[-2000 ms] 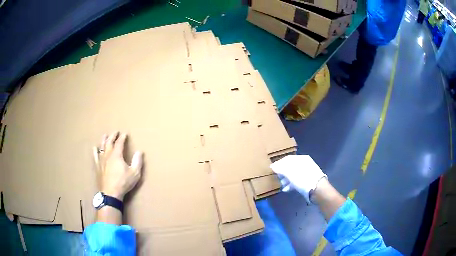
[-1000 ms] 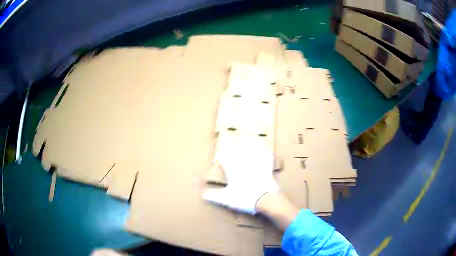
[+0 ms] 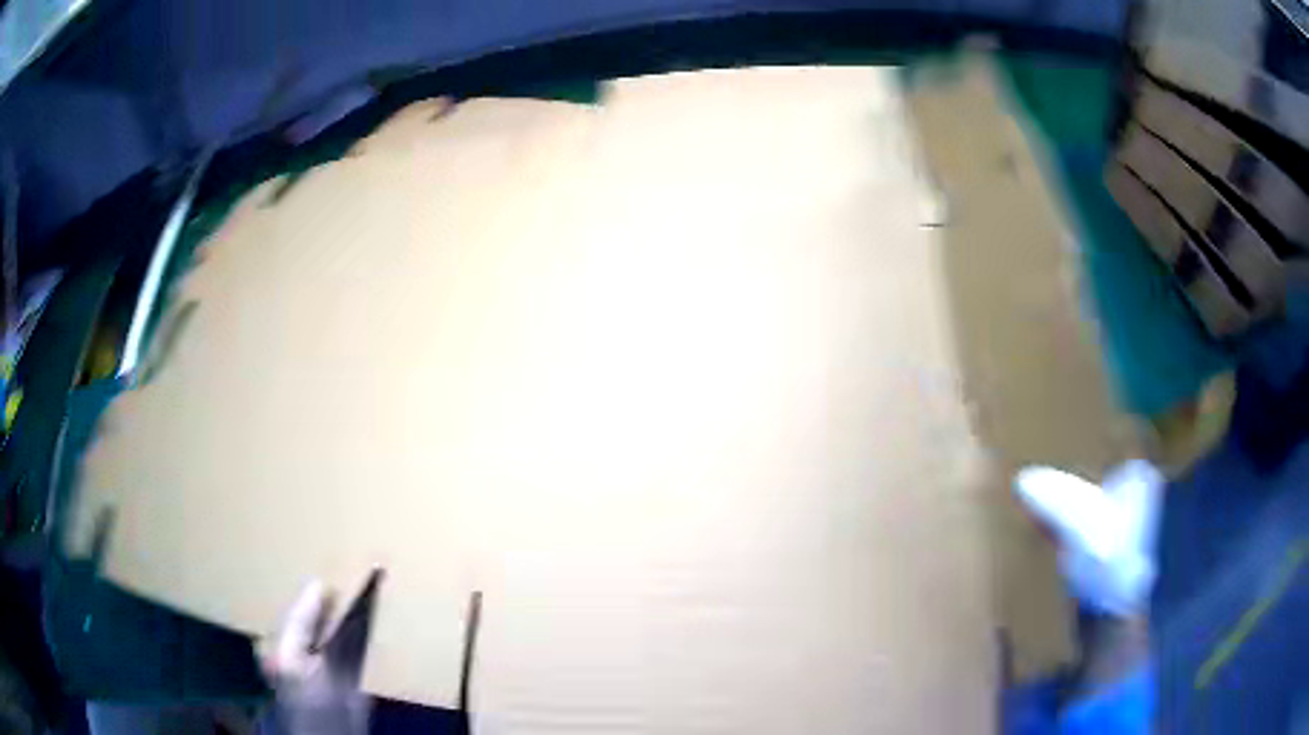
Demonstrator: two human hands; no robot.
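A large flat brown box blank fills the middle of the head view, with stepped edges and dark slits along its lower left side. A long flap strip at its right side looks darker and tilted. My right hand, in a white glove and blurred, is at the lower right edge of this strip and grips it, thumb to the left. My left hand, bare and blurred, touches the blank's lower left edge beside a slit; its fingertips are unclear and its grip cannot be told.
The green bench top shows around the blank. Stacked finished boxes stand at the upper right. A yellow bag is below them, partly hidden. A dark partition runs along the back. The blue-grey floor with a yellow line is at the lower right.
The folded narrow strip is no longer over the middle of the blank. My right hand has moved to the right edge, and my left hand has come further into view. The camera view has shifted left.
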